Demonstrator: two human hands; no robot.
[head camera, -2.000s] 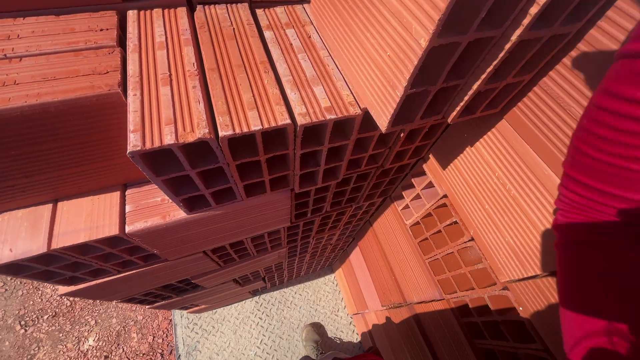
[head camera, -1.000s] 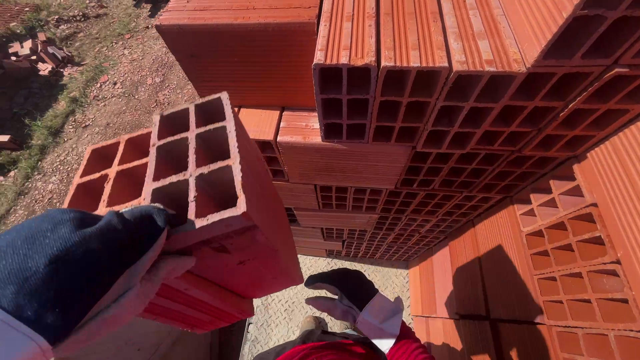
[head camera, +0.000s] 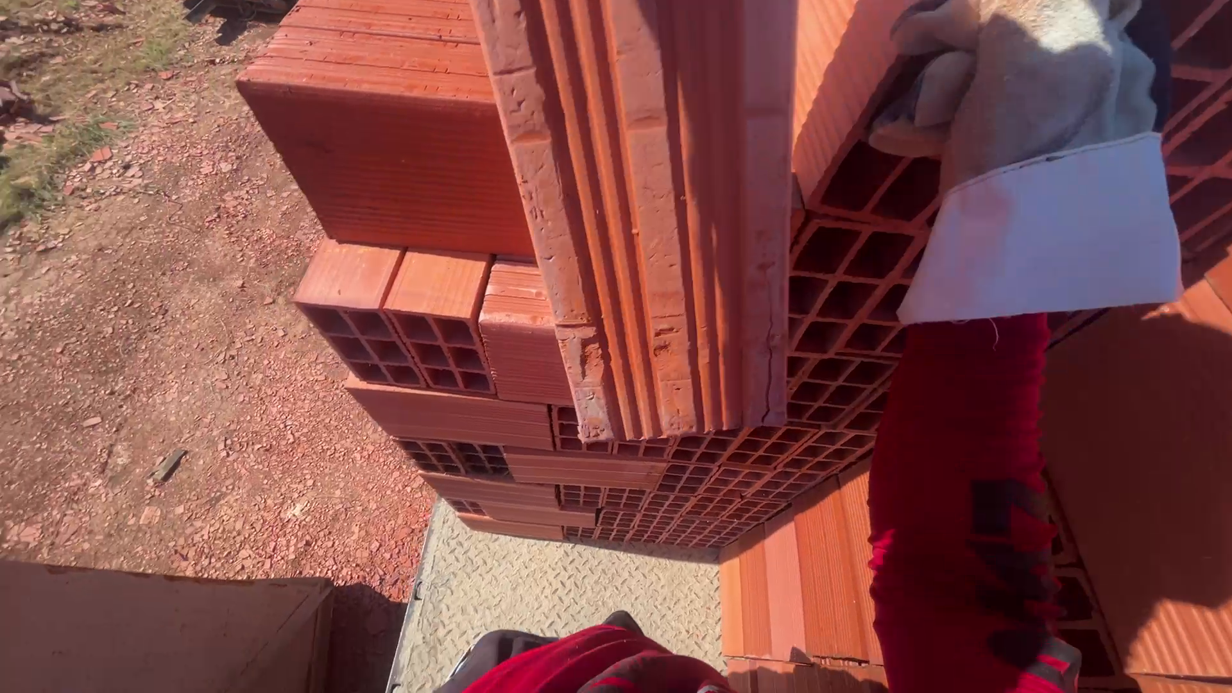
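Note:
My right hand (head camera: 1030, 96), in a pale glove with a white cuff, is at the upper right. Its curled fingers are against the upper end of a hollow clay brick (head camera: 837, 87); whether they grip it cannot be told. Left of that hand, a ribbed hollow clay brick (head camera: 654, 221) stands out large and close, its upper end cut off by the frame. My left hand is out of view. Behind and below is a tall stack of hollow bricks (head camera: 462, 414), some with open cells facing me, others with flat sides.
A smooth-sided brick block (head camera: 385, 164) sits on the stack's left part. Below lies a checkered metal plate floor (head camera: 568, 597), with more bricks (head camera: 818, 568) at its right. Gravelly ground (head camera: 192, 337) spreads on the left, beside a panel (head camera: 154, 626) at the lower left.
One second ago my left hand held hollow bricks at the left; it has left the view. My right hand has moved from the lower middle to the upper right, against the bricks.

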